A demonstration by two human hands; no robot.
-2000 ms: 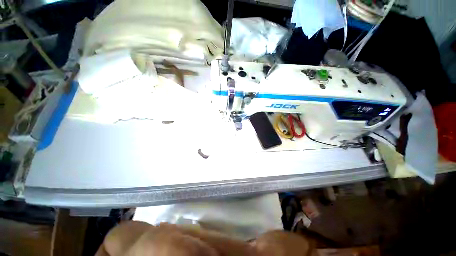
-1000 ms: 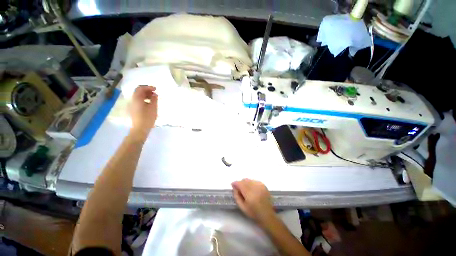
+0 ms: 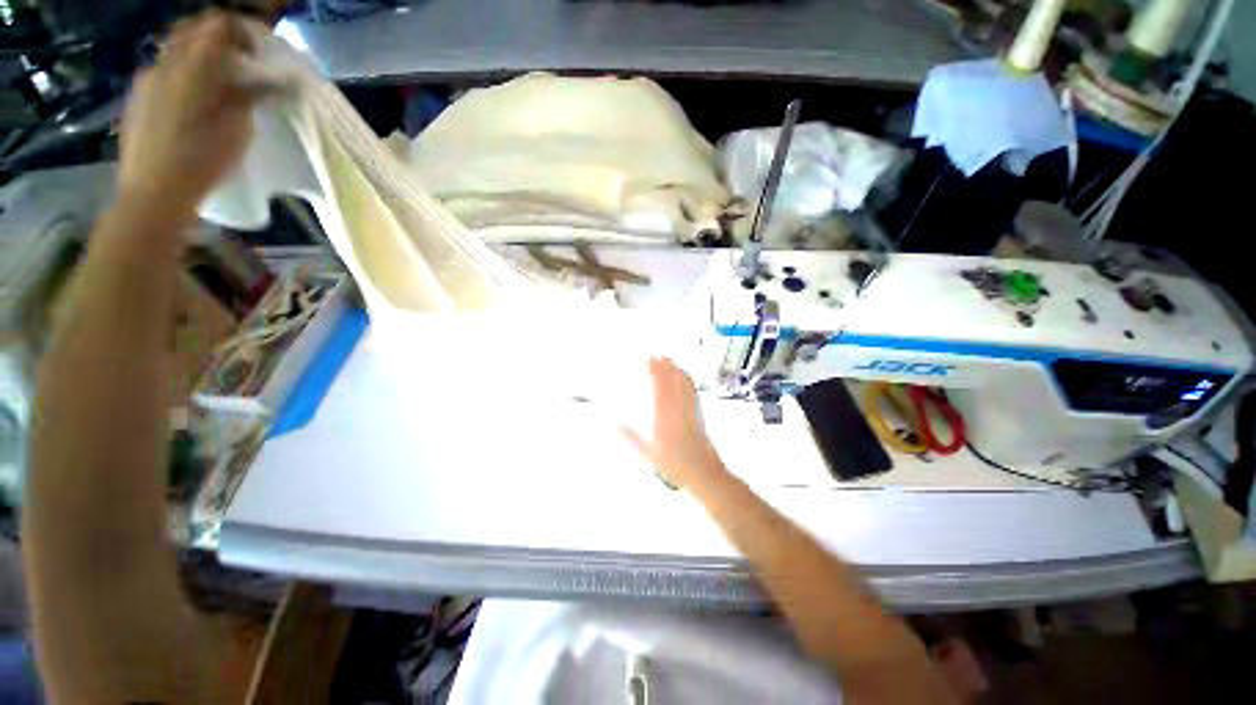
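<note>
My left hand (image 3: 193,103) is raised at the upper left, closed on the end of a cream and white fabric piece (image 3: 393,227). The fabric stretches in folds from that hand down to the table, where its lower part blends into the glare left of the needle. My right hand (image 3: 675,420) is over the table just left of the presser foot (image 3: 771,400). Its fingers are extended together and the thumb is apart; I see nothing gripped in it. The sewing machine (image 3: 964,351) stands at the right. A small dark tool (image 3: 667,481) shows partly beside my right hand.
A phone (image 3: 844,430) and red and yellow scissors (image 3: 937,419) lie under the machine arm. Cream fabric (image 3: 565,152) is piled behind, with brown strips (image 3: 590,265) nearer. A blue strip (image 3: 320,372) lines the left edge. White cloth (image 3: 592,661) covers my lap.
My left hand has risen to the upper left, lifting the fabric off the table. My right hand has moved from the front edge up toward the needle and opened. The view has shifted slightly.
</note>
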